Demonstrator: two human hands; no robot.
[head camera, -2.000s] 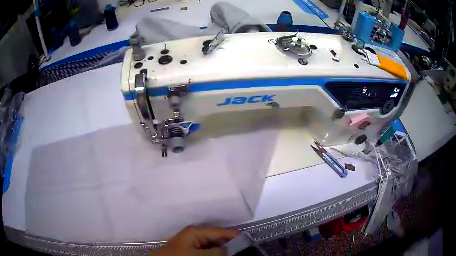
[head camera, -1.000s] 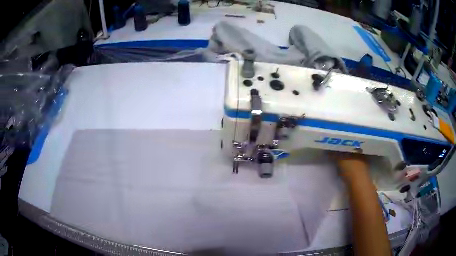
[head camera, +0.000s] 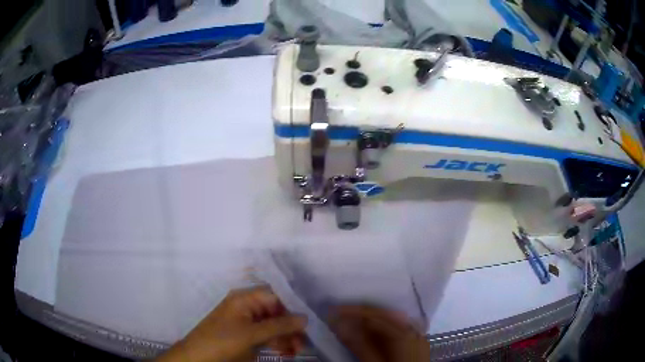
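A large pale lilac-white fabric panel (head camera: 163, 233) lies flat on the white table and runs under the machine head. A narrow folded strip (head camera: 300, 300) of similar cloth slants between my hands near the table's front edge. My left hand (head camera: 247, 322) grips the strip from its left side. My right hand (head camera: 378, 332) is at the strip's right side, blurred and cut off by the bottom edge; its fingertips are unclear. The presser foot (head camera: 308, 211) of the white JACK sewing machine (head camera: 438, 113) is over the panel, beyond my hands.
Small blue snips (head camera: 532, 258) lie right of the panel under the machine arm. A crumpled clear plastic bag (head camera: 32, 134) is at the far left. Grey cloth (head camera: 332, 25) lies behind the machine. Blue tape (head camera: 46, 177) edges the table's left side. A marked strip (head camera: 106, 332) runs along the front edge.
My right hand has come back from under the machine arm to the front edge. My left hand has come into clear view, and the narrow strip now shows between the hands. The view has shifted.
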